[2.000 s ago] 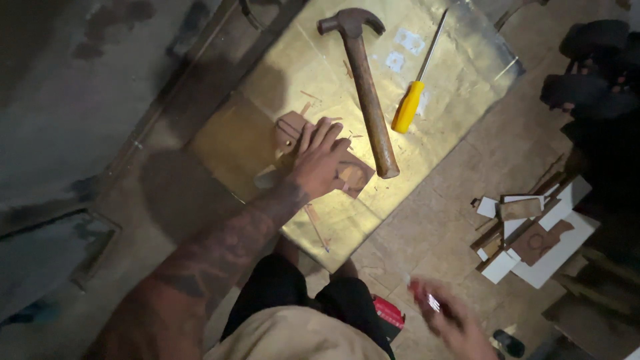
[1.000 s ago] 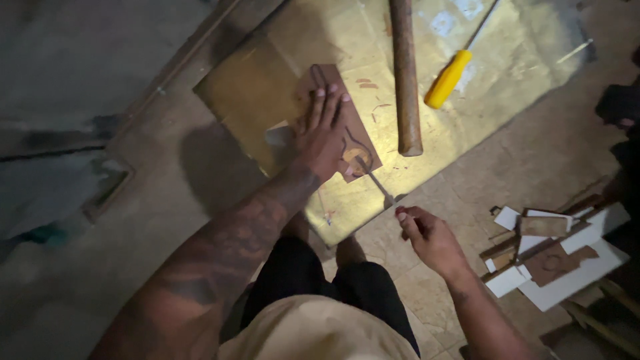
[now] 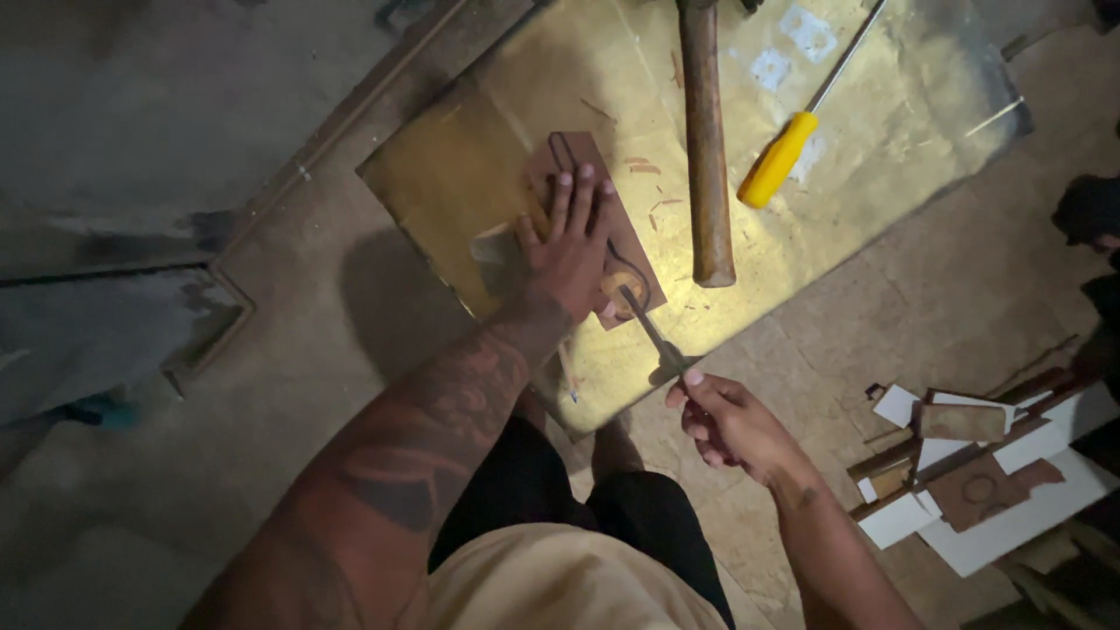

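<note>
A flat reddish-brown board with dark drawn lines lies on the yellowish tabletop. My left hand presses on it, fingers spread. Near the board's lower end is a round light patch, where the tip of a slim metal tool, perhaps a chisel, rests. My right hand grips that tool's handle end just off the table's edge; the fingers mostly hide the handle. To the right of the board lie a wooden hammer handle, its head partly cut off by the frame, and a yellow-handled screwdriver.
Small wood shavings lie beside the board, and pale paper-like patches mark the tabletop. On the floor at right is a pile of white and brown board offcuts. A dark-clothed person shows partly at the right edge.
My right hand, away from the board two seconds ago, has come to the table's edge with the tool's tip at the round patch. The board is turned more upright in view.
</note>
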